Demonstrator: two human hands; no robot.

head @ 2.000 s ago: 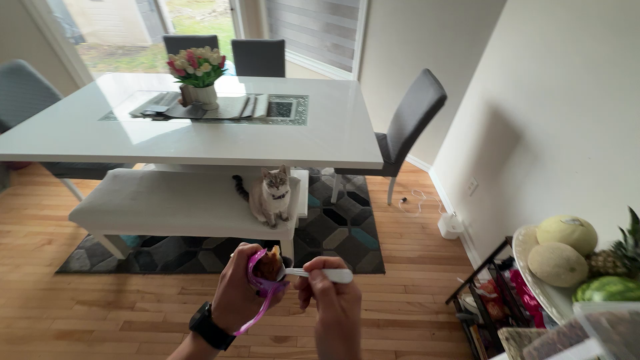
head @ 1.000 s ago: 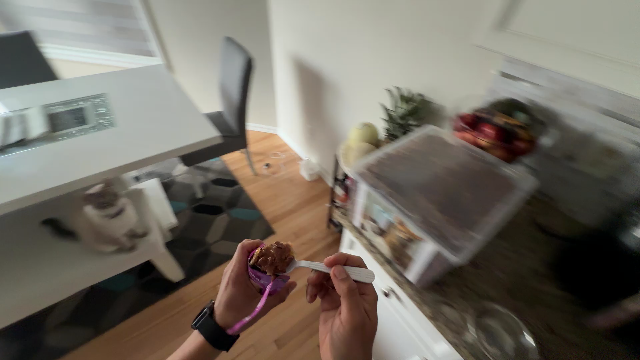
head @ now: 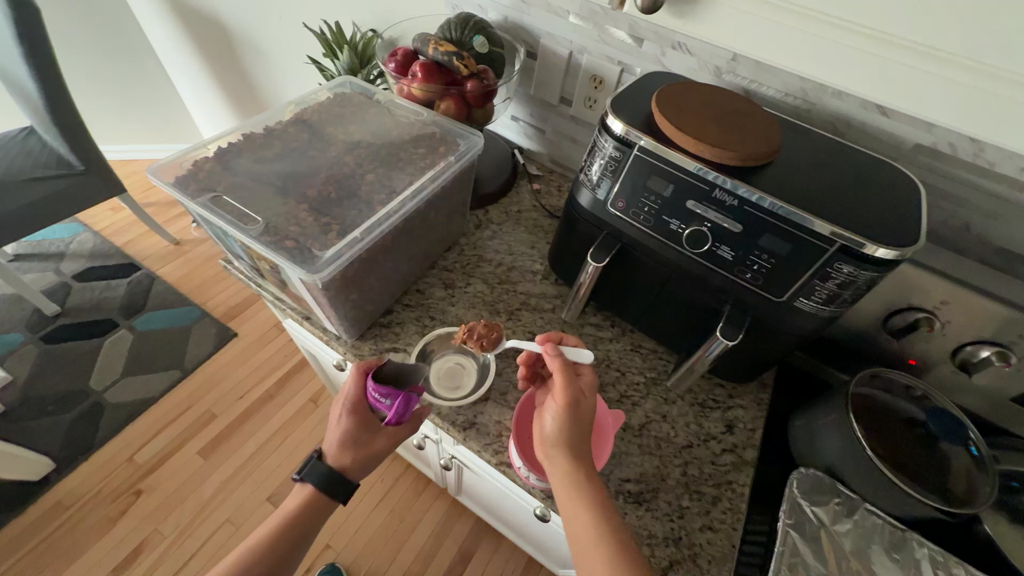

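Note:
My left hand (head: 360,420) grips a purple food pouch (head: 394,394), its torn top gaping. Between thumb and fingers, my right hand (head: 564,400) holds a white plastic spoon (head: 552,350) heaped with brown, chunky wet food (head: 480,336). The loaded spoon is over the edge of a small metal bowl (head: 454,370) on the granite counter. Partly hidden behind my right hand is a pink bowl (head: 606,436) with a pointed ear-like tab. A dark watch is on my left wrist.
A large clear bin of brown kibble (head: 336,184) stands behind the bowls, beside a glass fruit bowl (head: 452,72). At right are a Ninja air fryer (head: 720,216) with a round wooden board (head: 716,122), a lidded pot (head: 904,448) and foil (head: 856,528) on the stove.
The view has swung right from the dining table and cat to the counter. The spoonful of food, close to the pouch opening before, is now apart from it, by the metal bowl.

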